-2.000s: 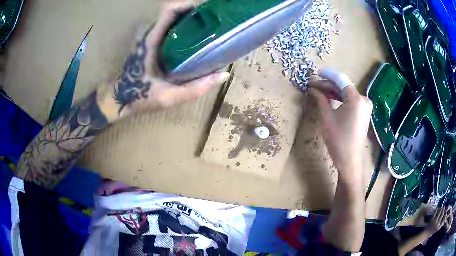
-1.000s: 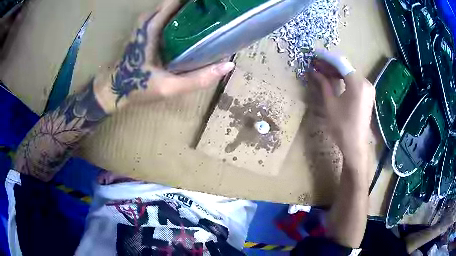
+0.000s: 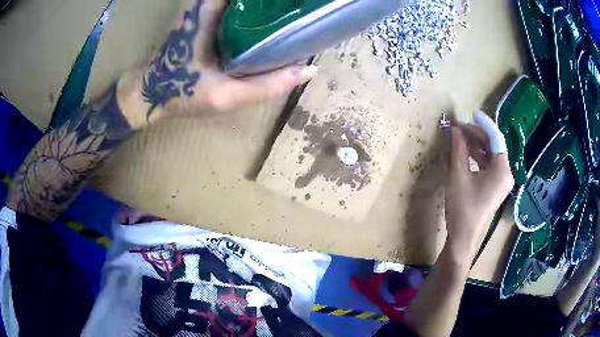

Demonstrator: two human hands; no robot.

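Note:
My left hand (image 3: 224, 85) holds a glossy green housing (image 3: 270, 26) with a silver rim at the top, cut off by the picture's edge. My thumb lies along its lower side. My right hand (image 3: 477, 171) is right of the cardboard pad, with a white finger cot (image 3: 491, 131) on one finger. It pinches a small fitting (image 3: 445, 121) between the fingertips. The pile of small fittings (image 3: 411, 43) lies above the pad. The cardboard pad (image 3: 316, 194) has dark wet splashes around a small white cap (image 3: 347, 155).
Stacked green housings (image 3: 549, 184) lie along the right edge, one showing a dark inside. A pointed green strip (image 3: 77, 82) lies on the cardboard bench cover (image 3: 171, 184) at the left. Part of another person's arm (image 3: 582, 286) shows at the lower right.
My right hand has moved away from the fittings pile, down and to the right, and a small fitting now shows at its fingertips. My left hand still holds the housing.

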